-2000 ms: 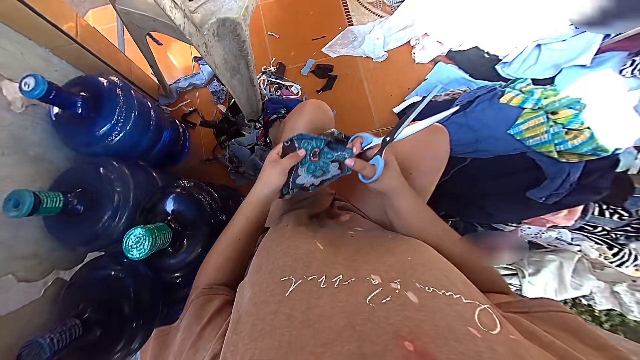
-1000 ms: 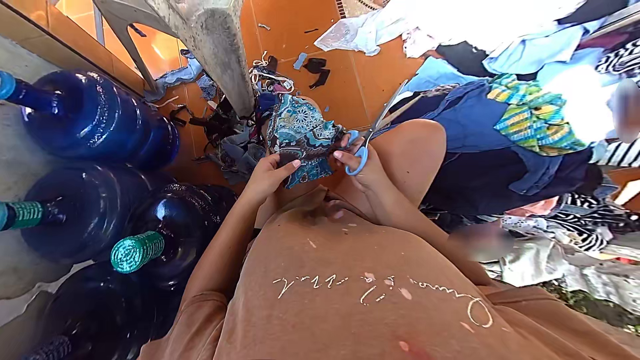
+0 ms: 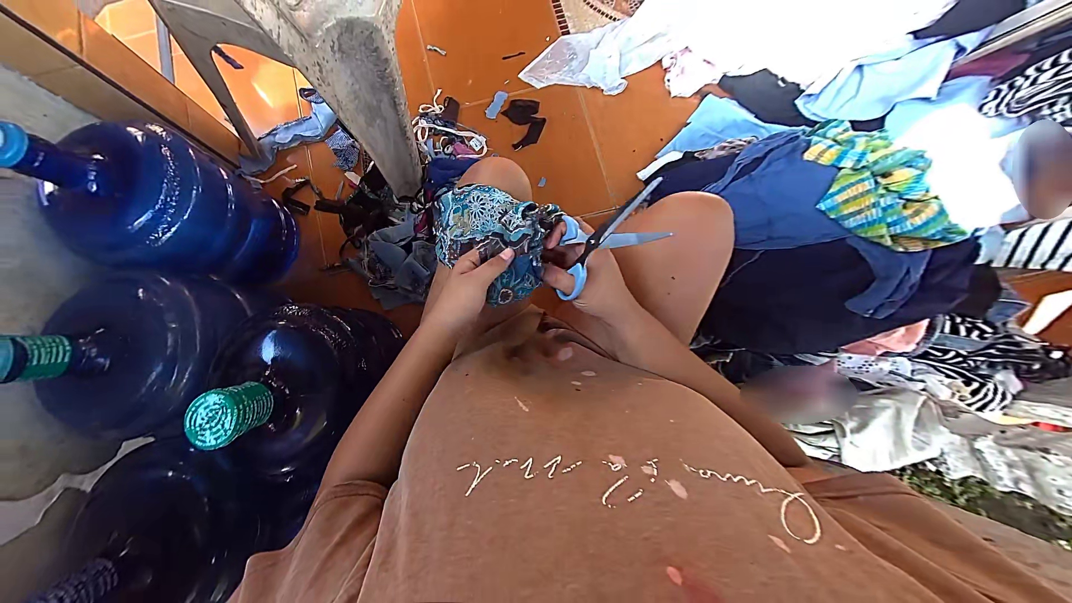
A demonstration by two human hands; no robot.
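Observation:
My left hand (image 3: 471, 289) grips the lower edge of a teal patterned cloth (image 3: 480, 219), which lies over my knee area. My right hand (image 3: 590, 272) has its thumb and fingers at the light blue handles of a pair of scissors (image 3: 605, 239) and also touches the cloth's right edge. The scissors' blades are spread and point right, away from the cloth. Part of the cloth is bunched dark between the two hands, and the fingertips there are partly hidden.
Several large blue water bottles (image 3: 167, 201) stand at the left. A worn plastic chair leg (image 3: 368, 92) rises near the top. Dark cloth scraps (image 3: 402, 260) lie beside my leg on the orange tiled floor (image 3: 553, 176). Piled clothes (image 3: 779, 201) spread across the right.
Two seconds ago the cloth was a smaller folded bundle held between both hands; now it is spread more widely toward the left. The scissors remain in my right hand.

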